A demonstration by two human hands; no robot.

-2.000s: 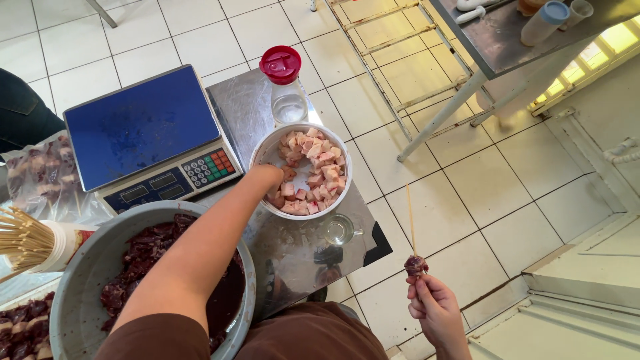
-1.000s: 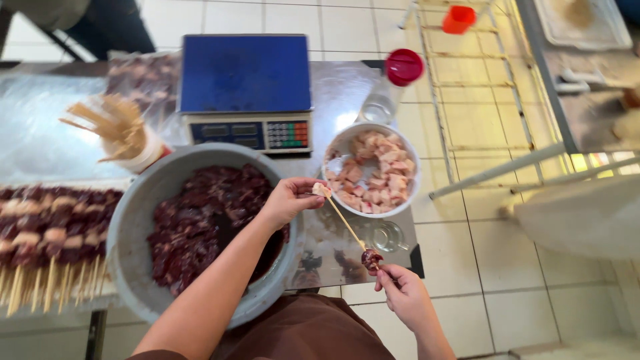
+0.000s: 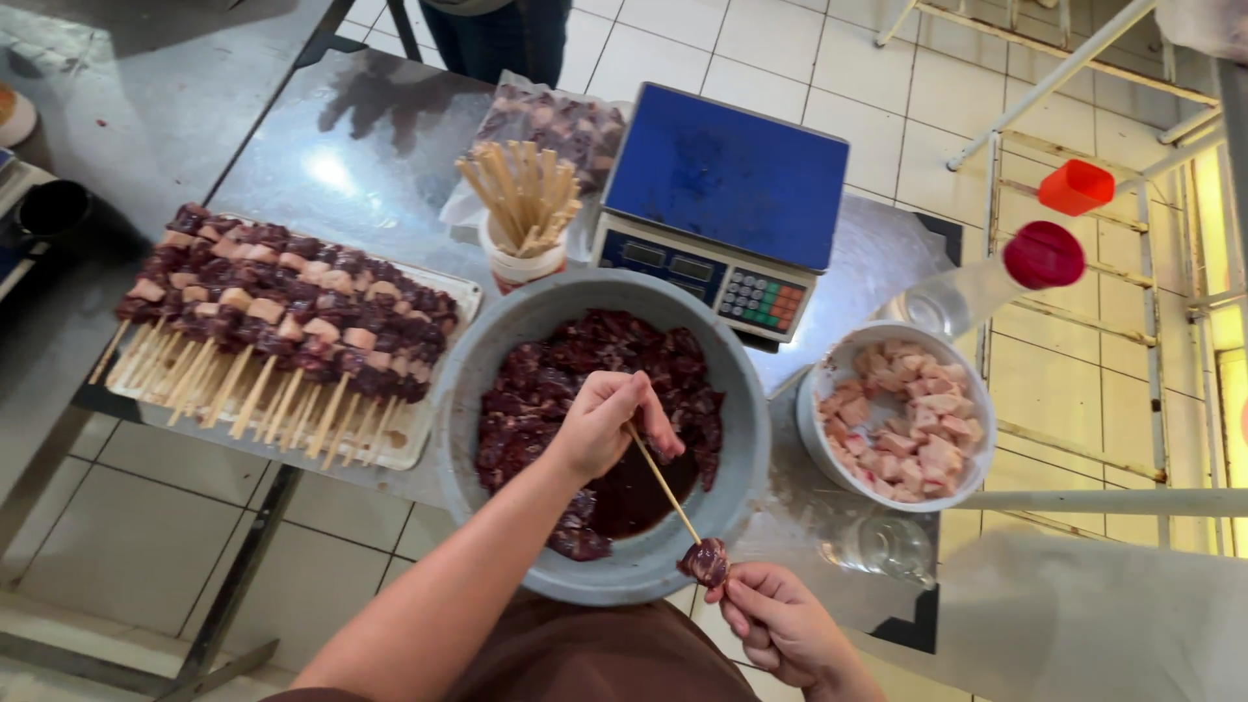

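A wooden skewer (image 3: pixel 665 486) slants between my hands, over the grey plastic basin (image 3: pixel 454 390) of dark red meat pieces (image 3: pixel 531 390). My left hand (image 3: pixel 606 426) is closed at the skewer's upper end; whether a piece of meat is under its fingers cannot be told. With my right hand (image 3: pixel 770 619) I grip the lower end, at a chunk of dark meat (image 3: pixel 704 563) threaded there. To the right stands a white tub (image 3: pixel 811 429) with pale, fatty meat cubes (image 3: pixel 941 419).
Loaded skewers (image 3: pixel 283 302) lie on a white tray (image 3: pixel 466 292) at the left. Behind the basin are a cup of bare skewers (image 3: pixel 526 200), a bag of meat (image 3: pixel 556 127) and a digital scale (image 3: pixel 726 175). A red-lidded pitcher (image 3: pixel 960 292) and a glass (image 3: pixel 882 548) flank the tub. A person (image 3: pixel 502 39) stands beyond.
My left hand has moved from beside the tub to over the basin. The pale cube it held at the skewer's tip one second ago no longer shows. The view has swung left.
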